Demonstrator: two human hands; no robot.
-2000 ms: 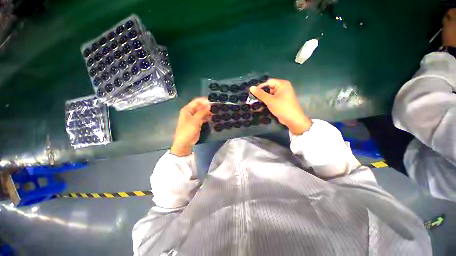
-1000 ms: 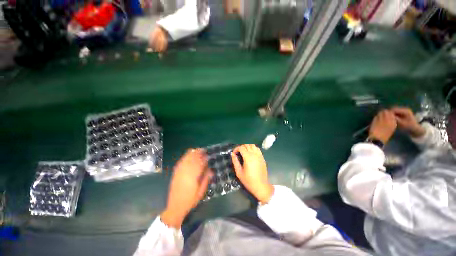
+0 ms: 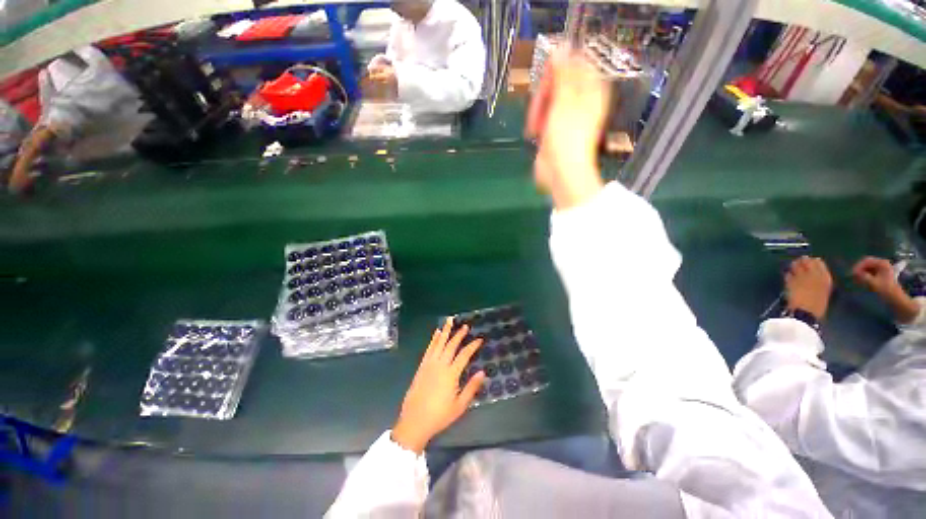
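Note:
A clear blister tray (image 3: 508,355) with rows of round black discs lies on the green bench in front of me. My left hand (image 3: 439,383) rests on its left edge with the fingers spread. My right hand (image 3: 574,122) is raised far forward at the metal upright and is blurred; a reddish patch shows at its left side, and I cannot tell if it holds anything. A thick pile of filled trays (image 3: 340,294) stands left of the tray. A smaller shiny tray pack (image 3: 203,368) lies further left.
A slanting metal upright (image 3: 680,101) stands behind my right arm. Another person's hands (image 3: 809,289) work at the right. A person in white (image 3: 437,61) sits across the bench. A red bundle (image 3: 292,93) and dark equipment (image 3: 181,96) are at the back left.
My right hand has left the tray and risen forward beside the upright. My left hand now lies flat on the tray's left side. The view has tilted up, and the white bottle no longer shows.

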